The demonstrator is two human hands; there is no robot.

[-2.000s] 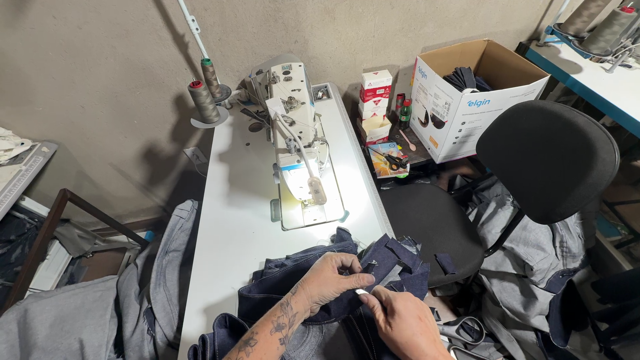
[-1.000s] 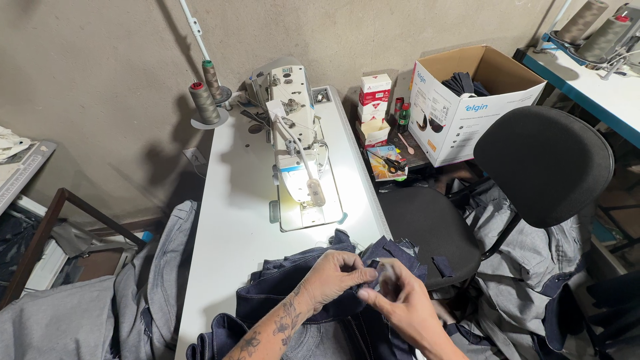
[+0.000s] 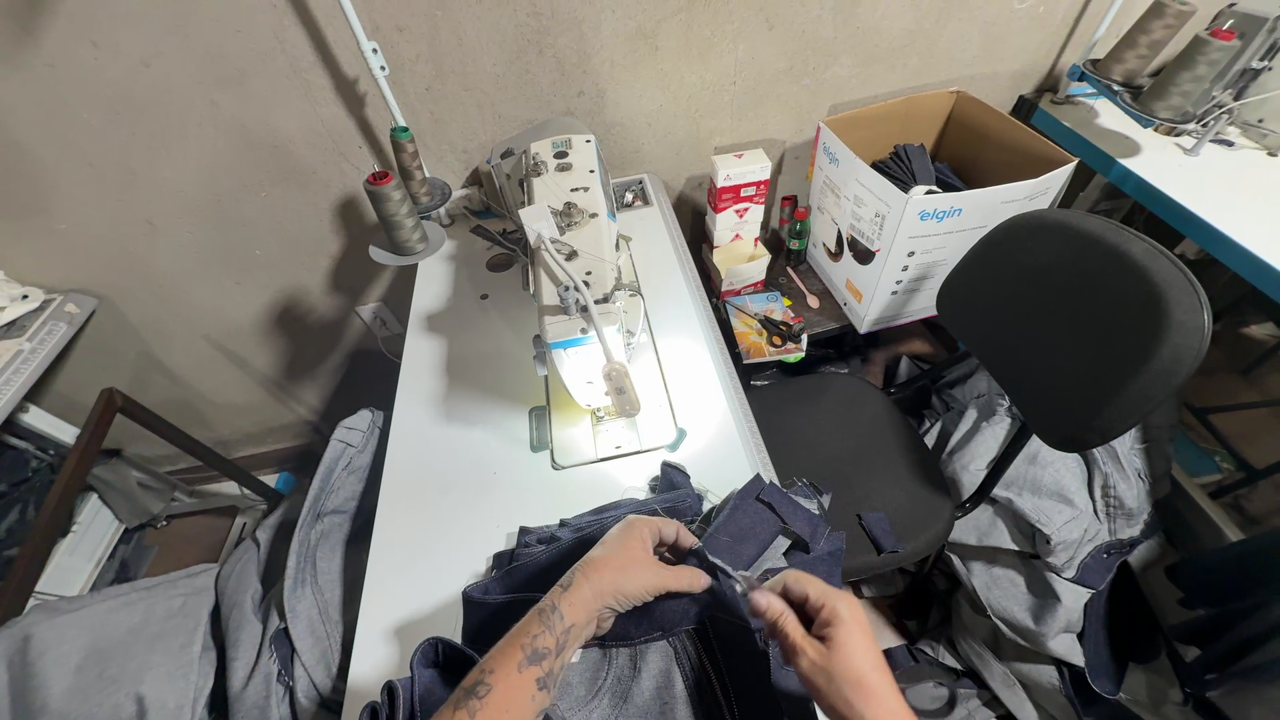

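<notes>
Dark blue denim garments (image 3: pixel 640 625) lie heaped at the near end of the white sewing table. My left hand (image 3: pixel 640 570) pinches an edge of the dark denim between thumb and fingers. Just to its right, my right hand (image 3: pixel 815 630) has thumb and fingertips closed at the same piece; a small greyish item shows at the fingertips, too unclear to name. Small denim scraps (image 3: pixel 760 520) lie beyond my hands. A zipper (image 3: pixel 712 675) runs down the garment below them. Farther back stands the industrial sewing machine (image 3: pixel 575 250), its lamp (image 3: pixel 621 388) lighting the needle area.
Thread cones (image 3: pixel 395 212) stand at the table's back left. On the right are a black chair (image 3: pixel 850 450), a cardboard box (image 3: pixel 930 230) holding dark fabric, small boxes (image 3: pixel 738 200), a bottle (image 3: pixel 797 237) and black-handled scissors (image 3: pixel 778 330). Denim piles lie low on both sides.
Two seconds ago a white item showed between my hands. My right hand rose closer to my left hand, then moved down and right, leaving a wider gap between them.
</notes>
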